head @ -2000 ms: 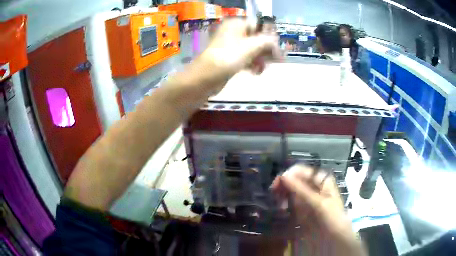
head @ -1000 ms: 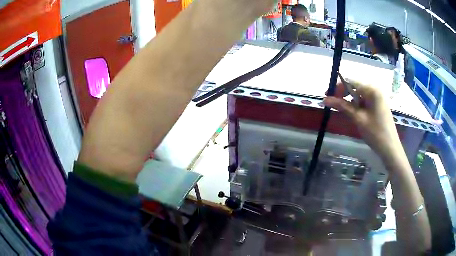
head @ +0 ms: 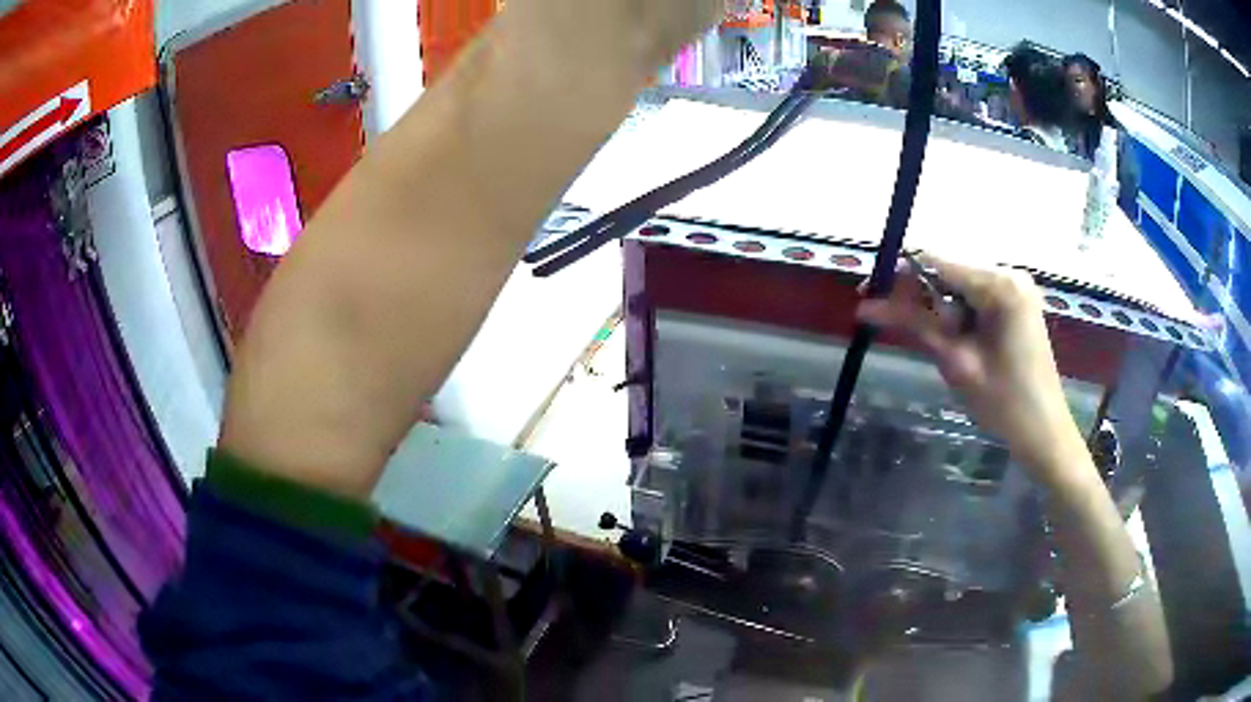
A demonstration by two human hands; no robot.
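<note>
A long black strap [head: 911, 165] hangs nearly upright in front of the machine [head: 878, 425]. Its top leaves the picture and its lower end is blurred near the rollers. My right hand [head: 967, 322] pinches the strap between its fingertips at about mid-length, with a small thin metallic tool also in the fingers. My left forearm crosses the left side. My left hand is mostly cut off by the top edge, so its grip is hidden.
Two black straps [head: 672, 200] lie on the white machine top, their ends past its left corner. A perforated rail [head: 748, 247] edges the top. A grey-green stool [head: 464, 487] stands left. Purple strips [head: 89, 370] hang far left. Several people [head: 1043, 89] are behind.
Two seconds ago no strap showed clearly and my right hand was low by the machine front. Since one second ago, my right hand has slid slightly down and left, with the strap tilting a little more.
</note>
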